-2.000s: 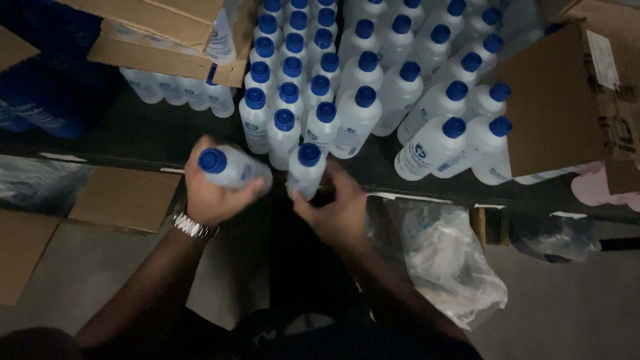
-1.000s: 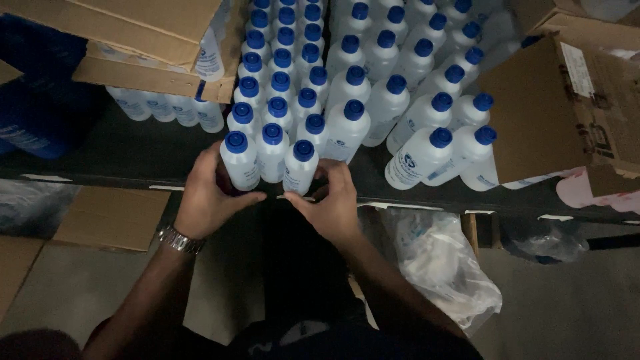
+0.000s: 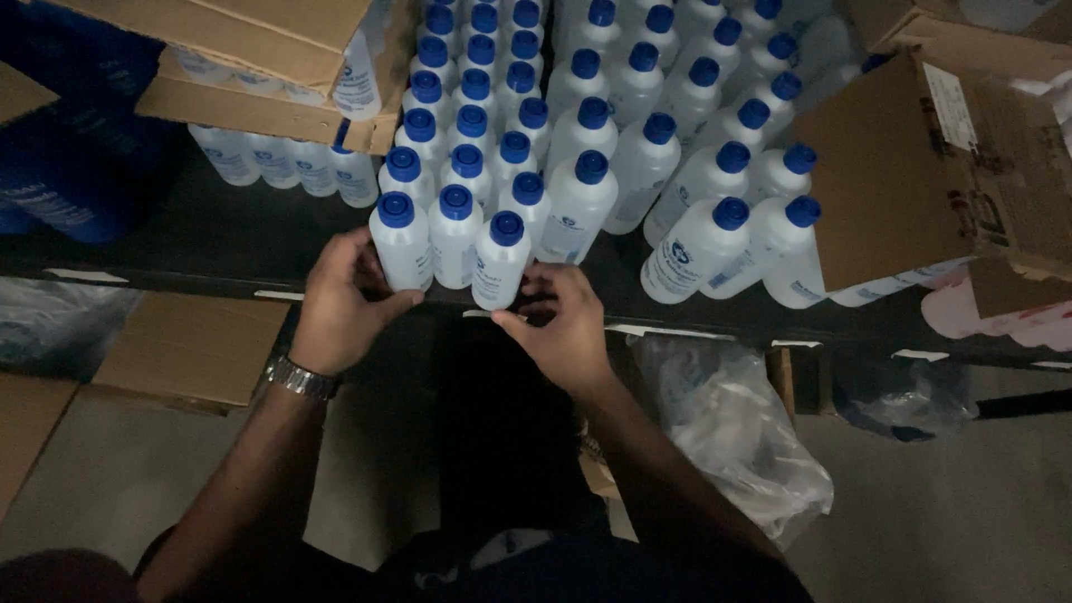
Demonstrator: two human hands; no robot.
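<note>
White plastic bottles with blue caps stand upright in rows on a dark shelf. My left hand (image 3: 347,293) is curled around the lower left side of the front left bottle (image 3: 404,251), its thumb at the base. At the base of the front right bottle (image 3: 500,272), which stands closest to the shelf edge, my right hand (image 3: 557,322) has its thumb and curled fingers. Another bottle (image 3: 454,244) stands between these two, slightly farther back. Behind them, the rows of small bottles run back, with larger bottles (image 3: 578,213) beside them on the right.
Cardboard boxes (image 3: 251,33) with bottles stand at the upper left, near dark blue containers (image 3: 63,184). An open cardboard flap (image 3: 879,176) borders the larger bottles on the right. Below the shelf edge (image 3: 703,335) hang clear plastic bags (image 3: 737,435); a cardboard box (image 3: 188,347) sits lower left.
Two seconds ago each hand held a bottle, tilted, before the shelf; one second ago both stood at the front of the rows. My hands have since stayed around them.
</note>
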